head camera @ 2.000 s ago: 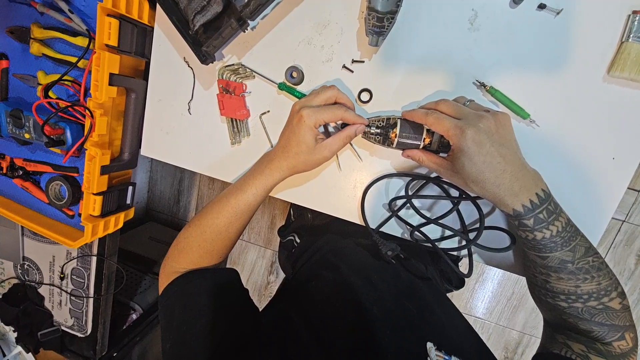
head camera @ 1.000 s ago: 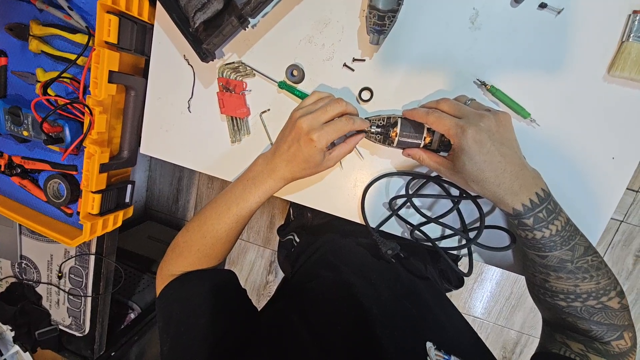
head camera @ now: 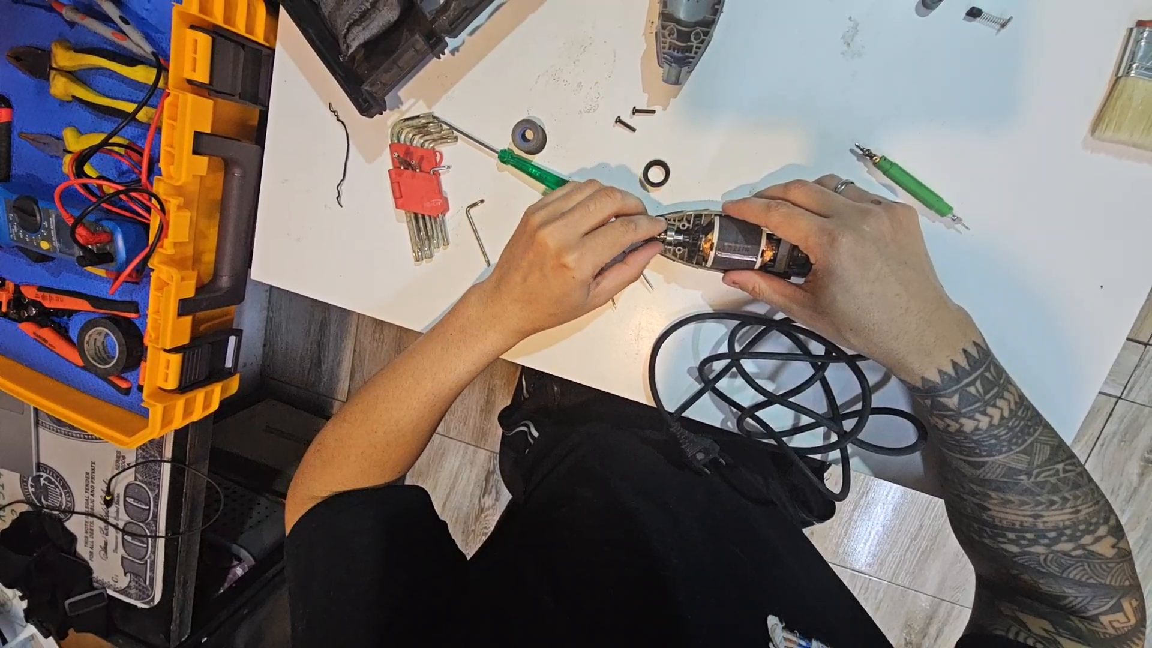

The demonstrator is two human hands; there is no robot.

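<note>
An opened rotary power tool, its electric motor (head camera: 738,243) exposed in a half housing, lies sideways over the white table. My right hand (head camera: 832,247) grips its rear end, thumb below and fingers above. At the front end, my left hand (head camera: 589,247) has thumb and fingertips closed on the tip; the fingers hide what they pinch. A green-handled screwdriver (head camera: 531,169) lies just beyond my left hand. Above the tool rests a small black ring (head camera: 656,173). The other housing half (head camera: 688,40) lies farther back. A coiled black power cord (head camera: 765,360) is below my right hand.
Hex keys in a red holder (head camera: 418,189), a loose hex key (head camera: 477,232), a grey round part (head camera: 529,136) and screws (head camera: 633,118) lie left and behind. A green double-ended tool (head camera: 913,187) and a brush (head camera: 1127,99) are right. An orange toolbox (head camera: 193,180) stands at left.
My left fingers have closed in around the tool's front end, covering the dark part seen between them two seconds ago. My right hand has kept its hold.
</note>
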